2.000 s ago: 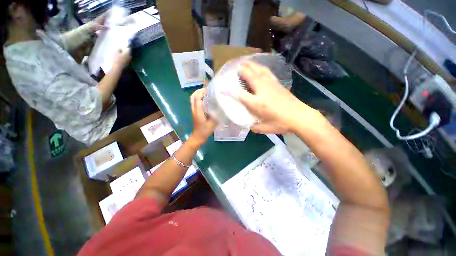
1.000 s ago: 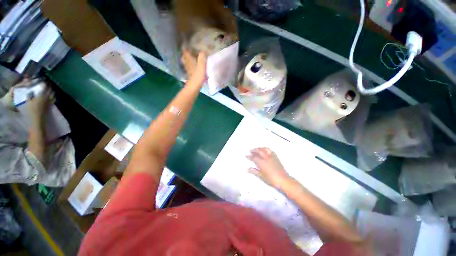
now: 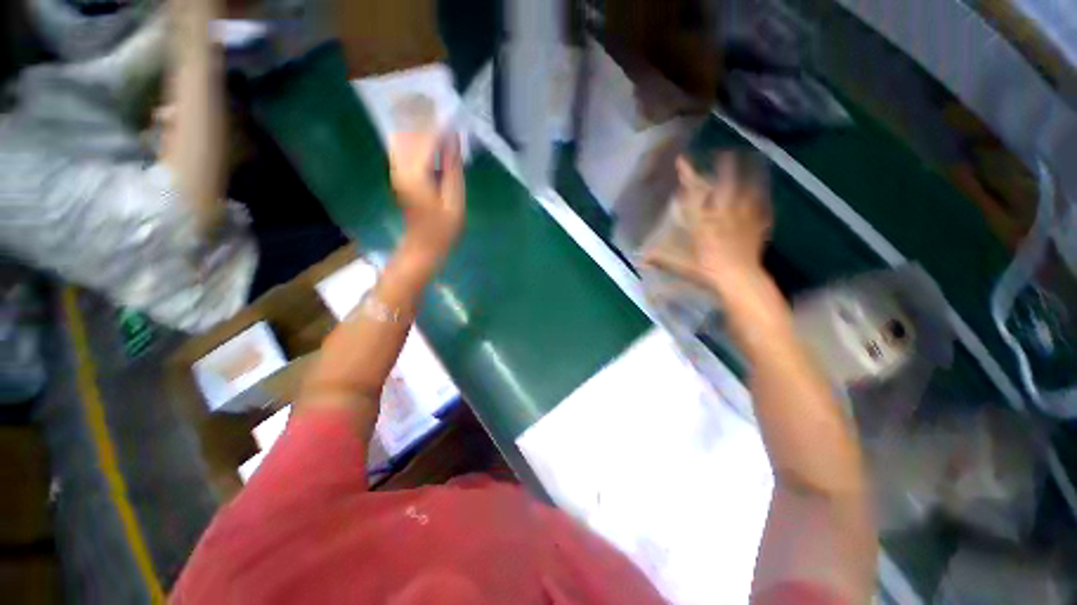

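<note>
My left hand is at the lower edge of a white gift box with a pinkish picture, standing on the green bench. The hand is blurred and its grip is unclear. The box's brown flap stands up behind it. My right hand is over the far side of the bench, fingers spread and blurred, beside a clear bag. Its contact with the bag is unclear. A cream unit with dark round spots lies bagged to the right. White leaflets lie flat in front of me.
A brown master carton holding white boxes is at my lower left. Another worker's arm and light sleeve are at the left. More bagged items lie at the right, below a hanging white cable.
The view has shifted. My right hand has moved from the leaflets to the far side by the bags. My left hand was earlier at a box with a cream unit; that unit is not clearly visible now.
</note>
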